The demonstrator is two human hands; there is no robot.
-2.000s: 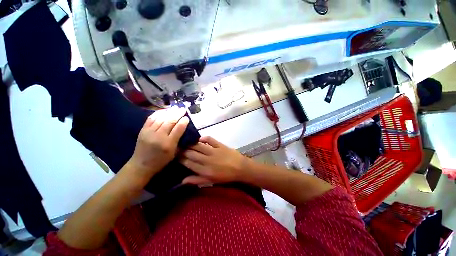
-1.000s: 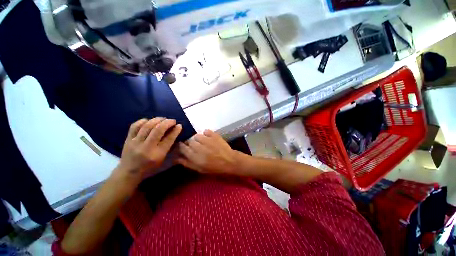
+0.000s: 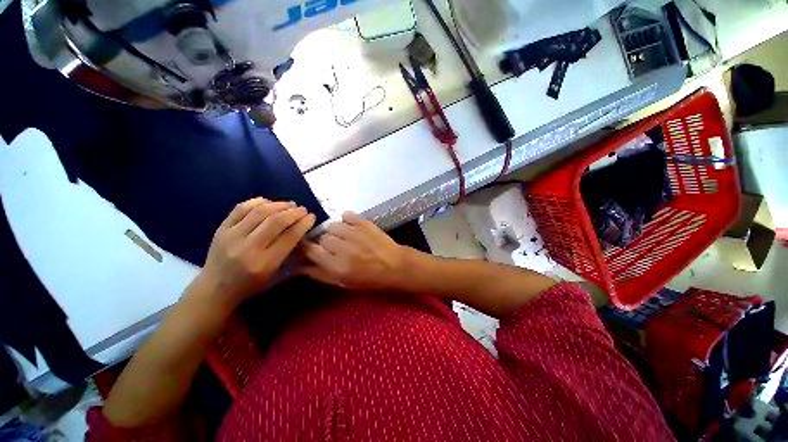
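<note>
A dark navy cloth panel lies flat on the white table, running from the upper left to the table's front edge. My left hand and my right hand pinch its near edge between their fingers, close together, just above my lap. The fingers hide the pinched margin. The sewing machine head stands at the top. Its presser foot sits over the panel's far end, beside a bright light; I cannot tell whether it touches the cloth.
Red-handled snips, a black-handled screwdriver and a black clamp-like part lie right of the needle. A loose thread is nearby. A grey tray and a red basket are at right. More dark cloth lies far left.
My hands have moved away from the presser foot towards the table's front edge, holding the cloth's near edge. The panel now lies stretched out flat between them and the machine. The camera view has shifted.
</note>
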